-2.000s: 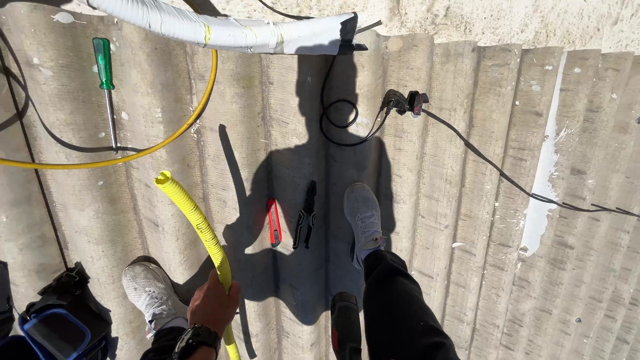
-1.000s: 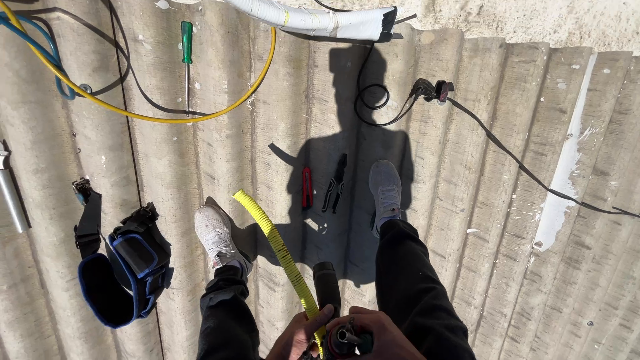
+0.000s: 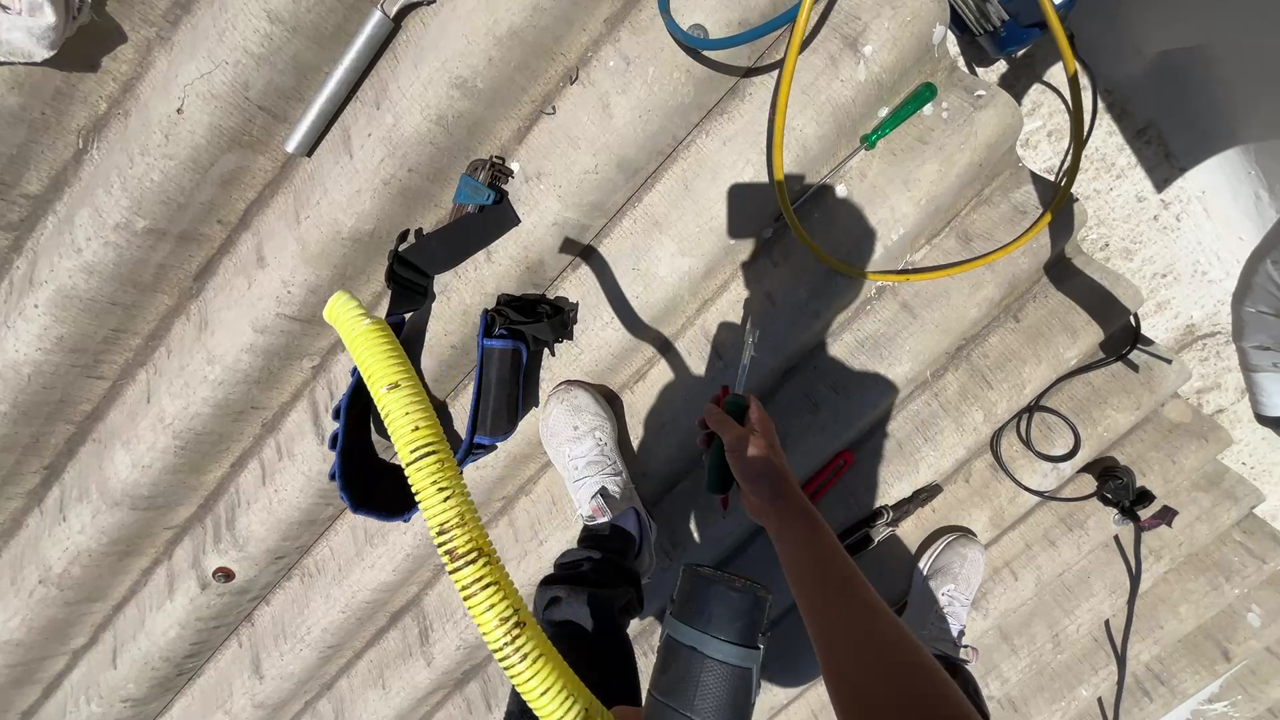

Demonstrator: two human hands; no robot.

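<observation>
My right hand (image 3: 750, 455) reaches forward over the roof, closed around the dark green handle of a screwdriver-like tool (image 3: 738, 425); its pale shaft points up the view. Something thin and red shows beside the handle. A yellow corrugated hose (image 3: 440, 480) rises from the bottom edge toward the upper left, its end in the air. Only a sliver of my left hand (image 3: 626, 713) shows beside the hose's lower part, so its grip is hidden. Between hose and right forearm is a black cylindrical object with a grey band (image 3: 705, 640). A red-handled tool (image 3: 828, 475) and pliers (image 3: 890, 520) lie near my right forearm.
Corrugated roofing (image 3: 260, 400) lies underfoot. A black tool belt with blue trim (image 3: 500, 390), hex keys (image 3: 480, 188) and a metal tube-handled tool (image 3: 340, 85) lie left. A green-handled screwdriver (image 3: 900, 115), yellow cable (image 3: 885, 272) and black cable (image 3: 1040, 455) lie ahead and right.
My hands were together at the hose's lower end; my right hand has moved forward with the green-handled tool. My left hand has almost left the frame. The view has turned toward the left.
</observation>
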